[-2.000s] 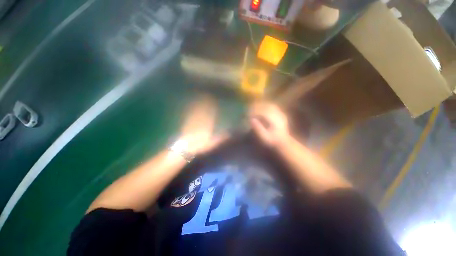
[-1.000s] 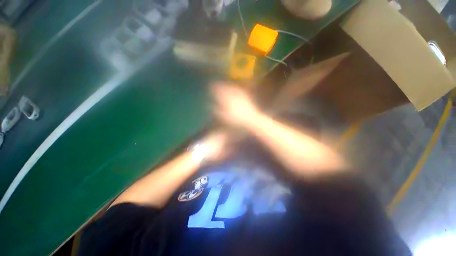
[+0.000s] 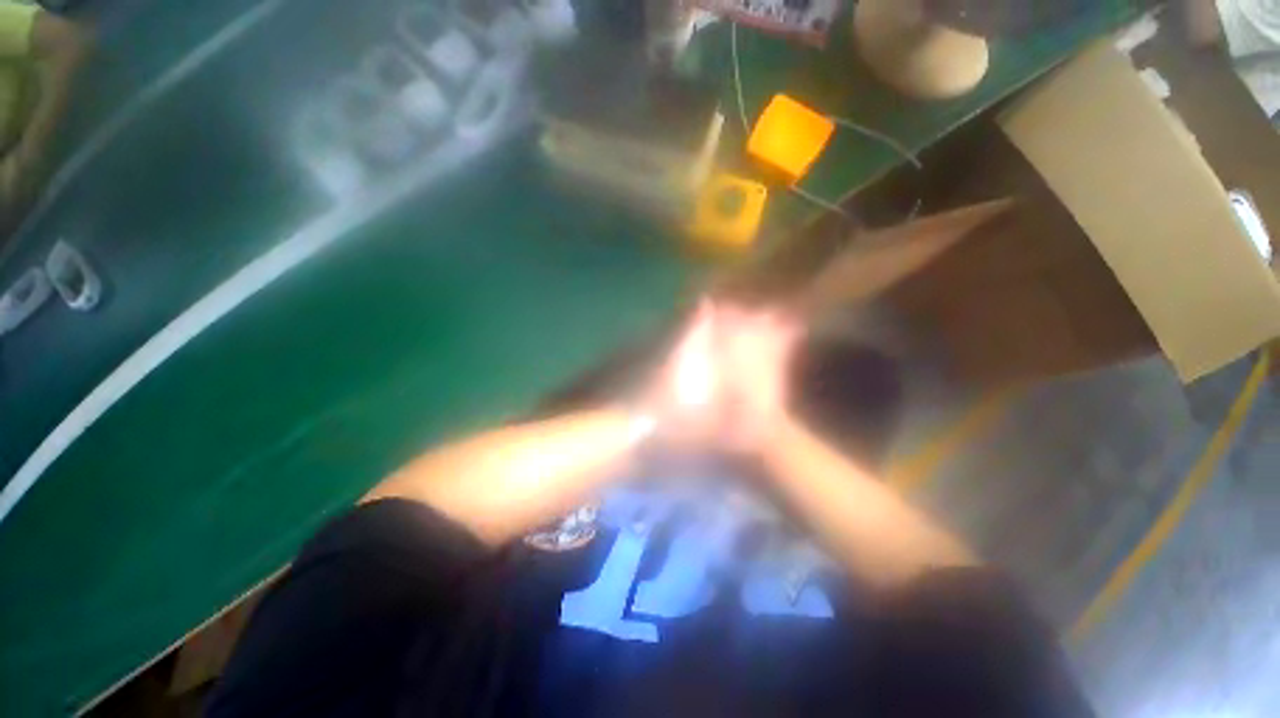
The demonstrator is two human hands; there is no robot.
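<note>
My left hand (image 3: 685, 382) and my right hand (image 3: 758, 358) are close together in front of my body, near the bench's front edge. Both are blurred and overexposed. I cannot tell whether anything is between them or how the fingers lie. A yellow push-button box (image 3: 730, 211) stands just beyond my hands, with an orange-yellow block (image 3: 790, 138) behind it. A pale fixture block (image 3: 618, 157) lies left of the boxes, blurred.
Pale plastic housings (image 3: 70, 275) lie at the far left of the green bench (image 3: 281, 407); several more stand blurred in rows at the back. An open cardboard carton (image 3: 1144, 211) is at the right. Part of the machine panel (image 3: 772, 14) shows on top. A person's arm (image 3: 54, 84) is at top left.
My hands have come together; a second ago the right reached further left and forward, above the left. A person's arm now shows at the top left. The view has shifted slightly.
</note>
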